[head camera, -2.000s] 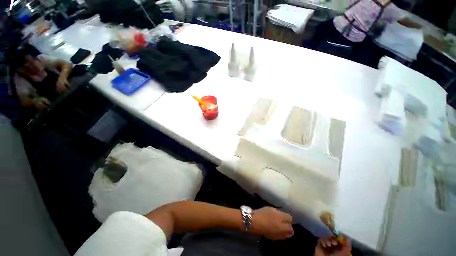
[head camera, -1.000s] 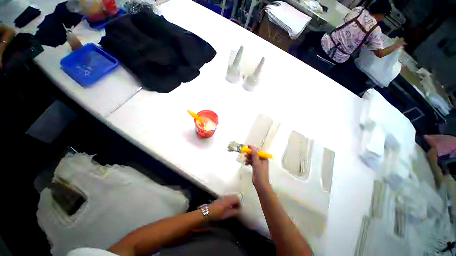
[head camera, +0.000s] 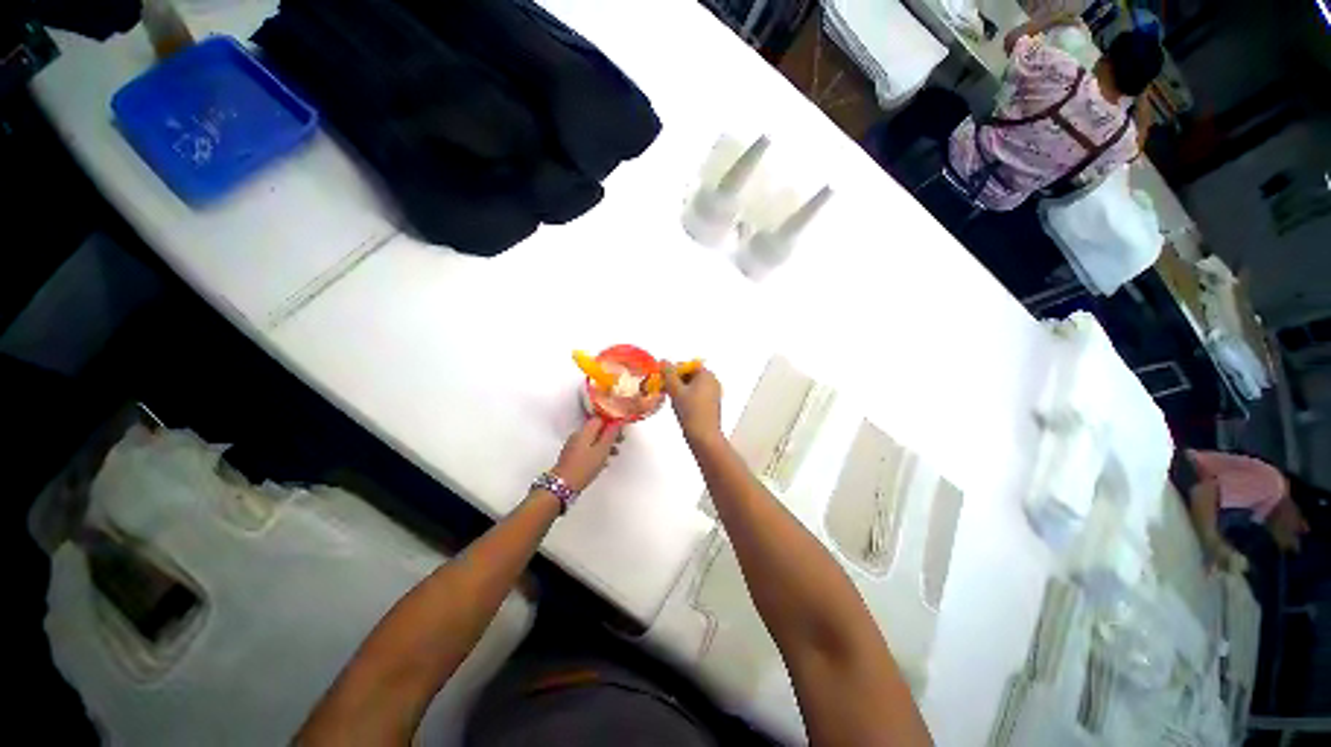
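The red glue pot stands on the white table in front of me, with pale glue inside. My left hand is at its near side, with the fingers on the pot. My right hand holds the yellow-orange handle of the glue brush at the pot's right rim; the bristles are down in the pot. A second yellow-orange handle leans out of the pot's left side. The pale vest-shaped panels lie on the table right of the pot, partly behind my right forearm.
Two pale grey upright blocks stand beyond the pot. Black fabric and a blue tray lie at upper left. White panels are heaped below the table at left. More panels lie at right. A person is at upper right.
My right hand has moved the brush from above the panels into the pot. My left hand has moved from the table's near edge up to the pot and taken hold of it.
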